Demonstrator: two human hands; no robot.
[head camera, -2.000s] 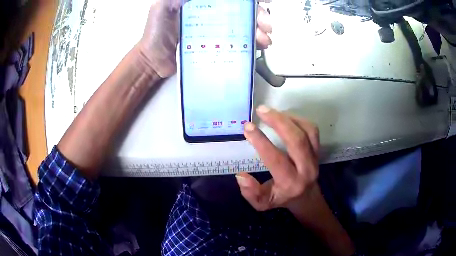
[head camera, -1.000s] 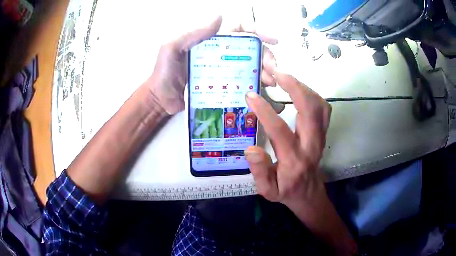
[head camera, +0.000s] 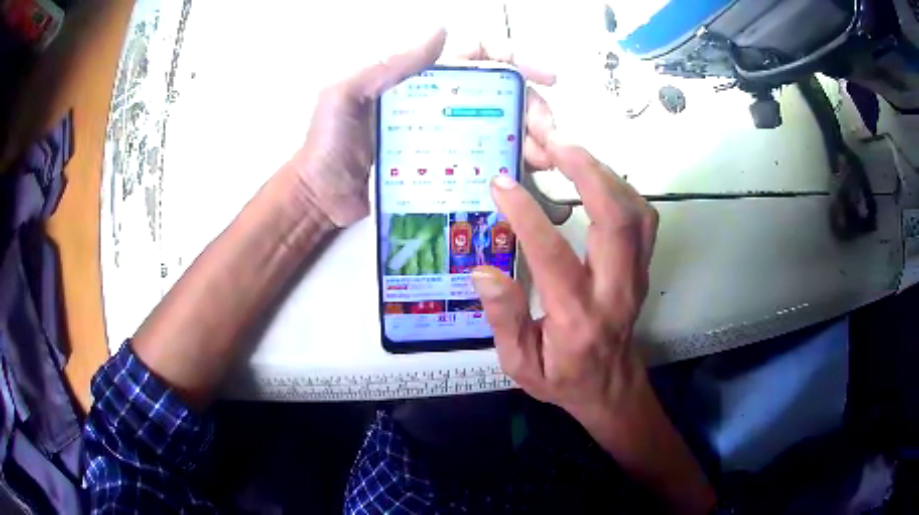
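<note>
A smartphone (head camera: 418, 241) with a dark rim and a bright screen of icons and product pictures is held upright over the white table. My left hand (head camera: 348, 146) grips it from behind and the left side, with its fingertips showing past the right edge. My right hand (head camera: 579, 282) is over the phone's right side, fingers apart and holding nothing. Its index fingertip is at the row of small icons and its thumb is over the lower picture. Whether they touch the glass I cannot tell.
The white table (head camera: 726, 262) has a printed ruler (head camera: 333, 385) along its front edge. A sewing machine head (head camera: 726, 40) with blue is at the upper right. Dark-handled scissors (head camera: 851, 201) lie below it. Grey-purple cloth (head camera: 35, 292) hangs at the far left. A pale blue sheet (head camera: 781, 392) is below the table.
Since two seconds ago the phone sits lower in view and its screen has filled with pictures. My right hand has moved up over the screen; lately its thumb has shifted left.
</note>
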